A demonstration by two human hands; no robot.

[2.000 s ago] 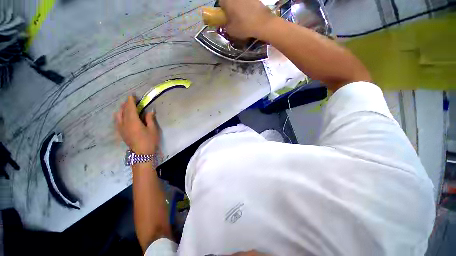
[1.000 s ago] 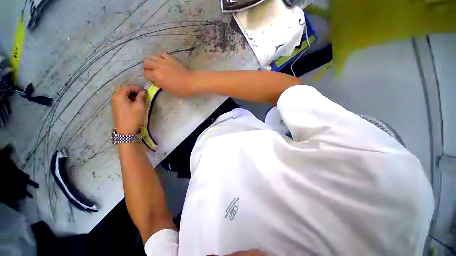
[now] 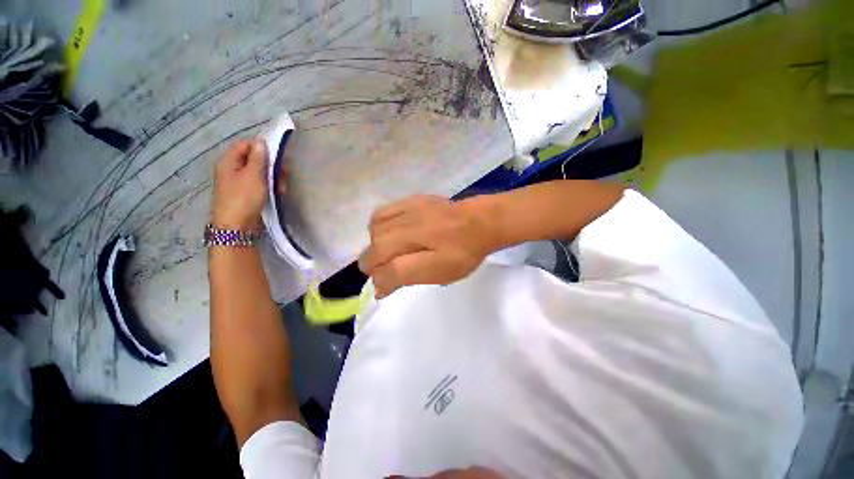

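Note:
My left hand holds a curved dark-and-white collar band piece by its left side, over the pressing table. My right hand is at the table's front edge, close to my shirt, with fingers closed on the yellow curved template, which hangs past the edge below the piece. The template is apart from the piece. Another dark-and-white crescent lies on the table at the left.
The iron stands on the scorched pale rest at the upper right. A fanned bundle of strips, a dark ribbon and a spare yellow template lie at the far left. Yellow-green cloth hangs at right.
My right hand has left the iron, and now has drawn the yellow template off the piece toward my body. My left hand still holds the piece, whose white layer now shows.

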